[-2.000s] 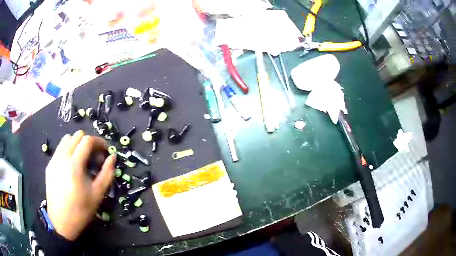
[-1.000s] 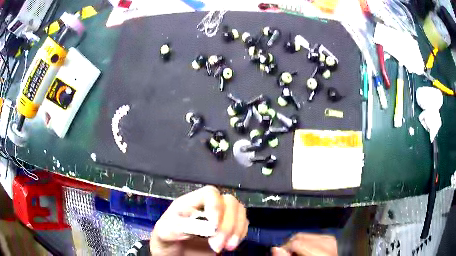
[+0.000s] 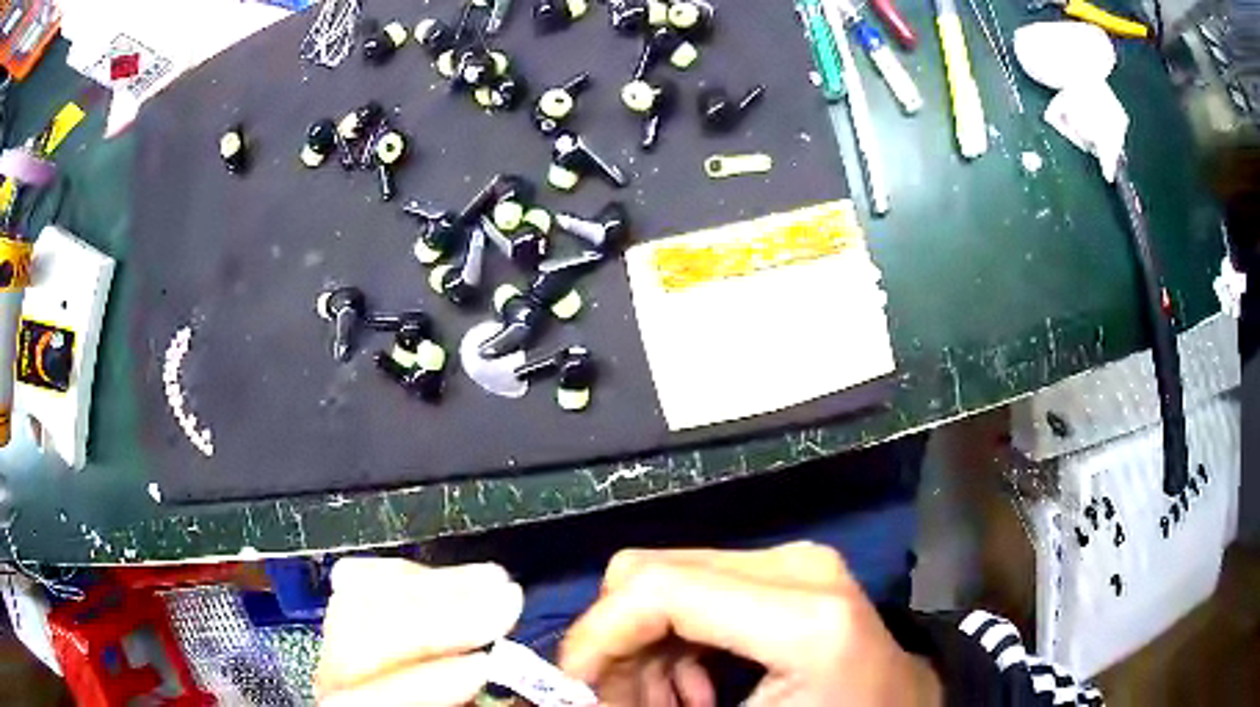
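Observation:
My left hand (image 3: pixel 415 628) is below the bench's front edge, with thumb and fingertips pinching a small glossy, pale-looking piece (image 3: pixel 536 674), perhaps an earbud stem. My right hand (image 3: pixel 760 622) is close beside it, fingers curled, fingertips near the piece's right end; whether it grips the piece is unclear. Its lower part is cut off by the picture's edge. Many black earbuds with pale green-yellow ends (image 3: pixel 564 376) lie scattered on the black mat (image 3: pixel 290 456).
A cream sheet with an orange-yellow band (image 3: pixel 774 345) lies on the mat's right. A curved row of small white parts (image 3: pixel 180 394) is at left, near a white polisher base (image 3: pixel 62 345). A white-headed tool (image 3: pixel 1064 58), screwdrivers and pliers lie right. A red crate (image 3: pixel 125 642) is below.
My left hand went from among the earbuds to below the bench edge with the pale piece. My right hand has come further into view beside it. The camera view has shifted.

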